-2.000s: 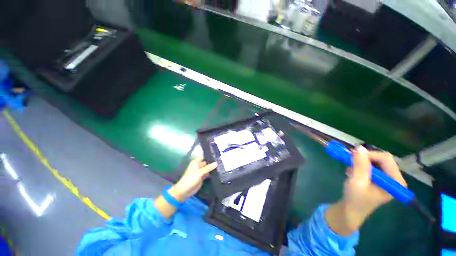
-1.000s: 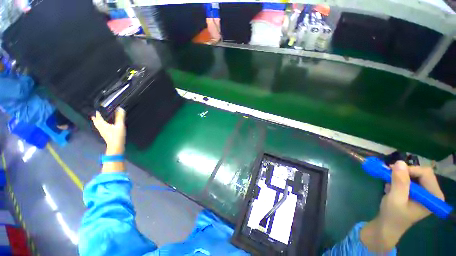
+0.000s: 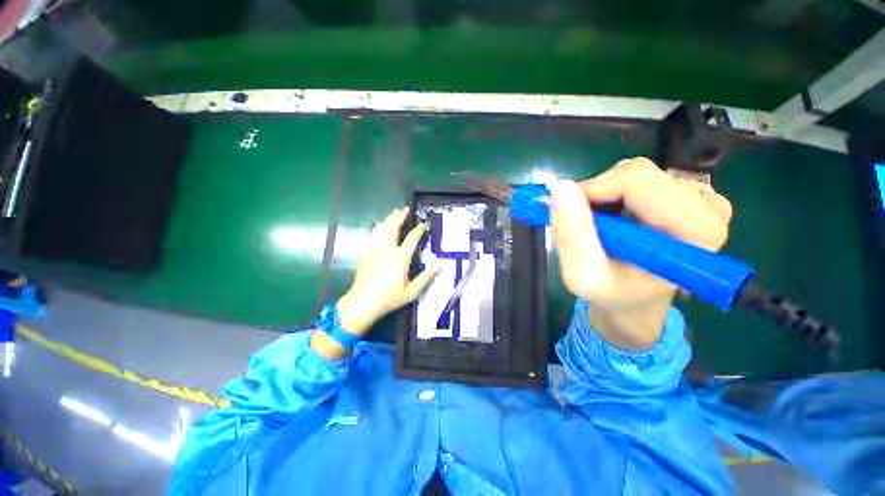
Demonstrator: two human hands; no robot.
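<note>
An open tablet unit [image 3: 475, 291] with silver-white panels and a slanting black flex cable lies in a black foam tray [image 3: 529, 339] in front of me. My left hand [image 3: 383, 276] rests on the tray's left side, fingers spread, fingertips at the unit's upper left edge. My right hand [image 3: 631, 232] holds the blue soldering iron [image 3: 670, 262] like a pen, to the right of and above the tray. The iron's thin metal tip points left over the tray's far end. I cannot tell whether it touches anything.
A large black foam stack [image 3: 107, 174] stands at the left, with part of another unit [image 3: 19, 179] at its far left. A black iron stand [image 3: 691, 140] sits by the pale rail [image 3: 388, 101] at the right. A blue sleeve [image 3: 825, 426] shows at the lower right.
My left hand has moved from the foam stack at the left to the tray in front. My right hand has brought the iron leftward over the tray's far end. The view has shifted.
</note>
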